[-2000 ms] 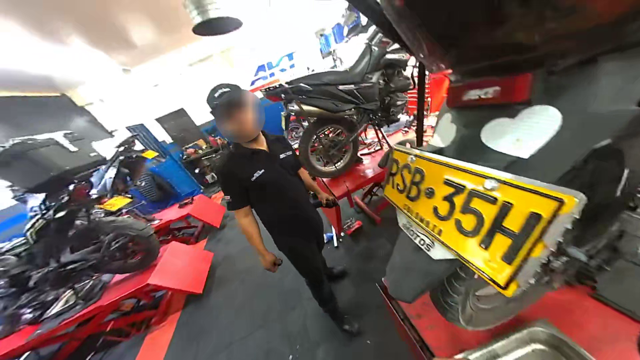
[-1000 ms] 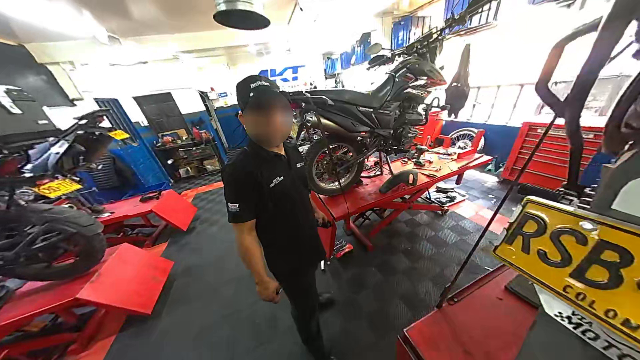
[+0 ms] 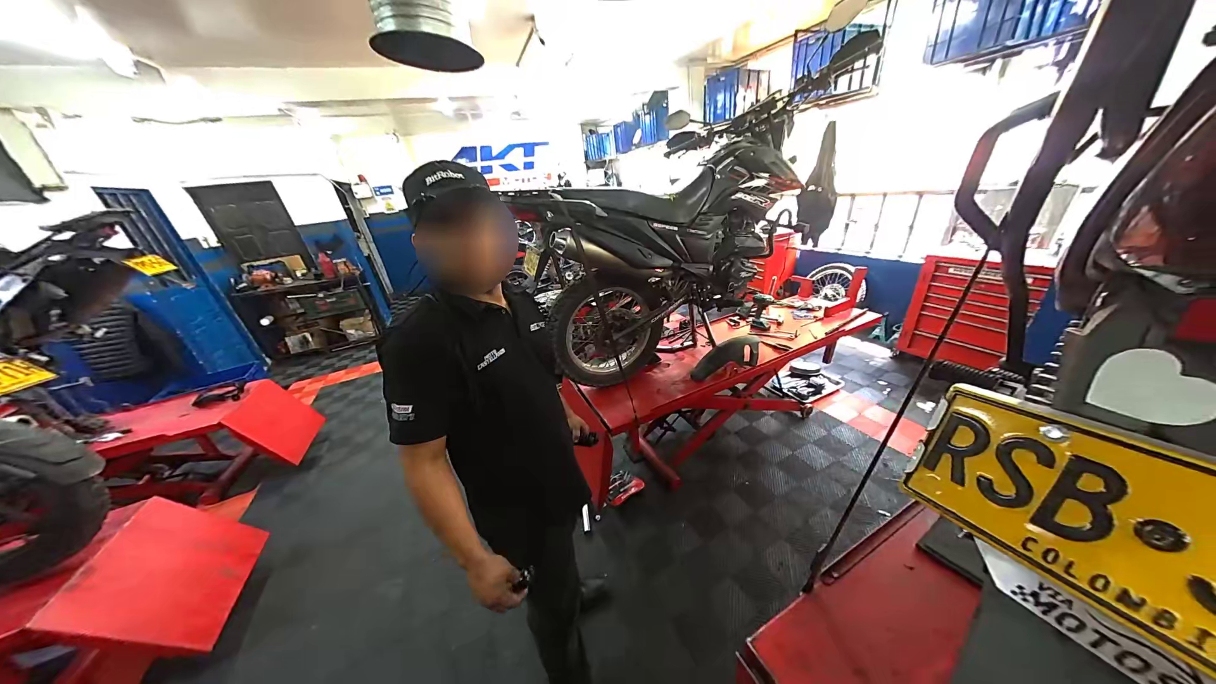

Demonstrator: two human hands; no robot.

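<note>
Neither my left hand nor my right hand shows in the head view. Close by at the right edge is the rear of a motorcycle with a yellow licence plate (image 3: 1064,503) that bears writing; a pale heart-shaped sticker (image 3: 1149,387) is above it. A black strap (image 3: 898,418) slants down to a red lift platform (image 3: 855,608). In the middle stands a person in a black shirt (image 3: 475,389) and cap, holding a small dark object in each hand. Behind the person, a black motorcycle (image 3: 665,223) rests on a red lift table (image 3: 655,399) with loose tools and a dark curved part (image 3: 727,356).
Two red lift ramps (image 3: 152,570) reach in from the left, with parts of motorcycles on them. A red tool cabinet (image 3: 974,309) stands by the far wall. Shelving (image 3: 313,313) is at the back left, and a round metal duct (image 3: 425,33) hangs overhead. Dark tiled floor (image 3: 332,560) lies between the lifts.
The view has swung right and up, bringing in the red tool cabinet and more of the far lift table. The person still stands between the lifts.
</note>
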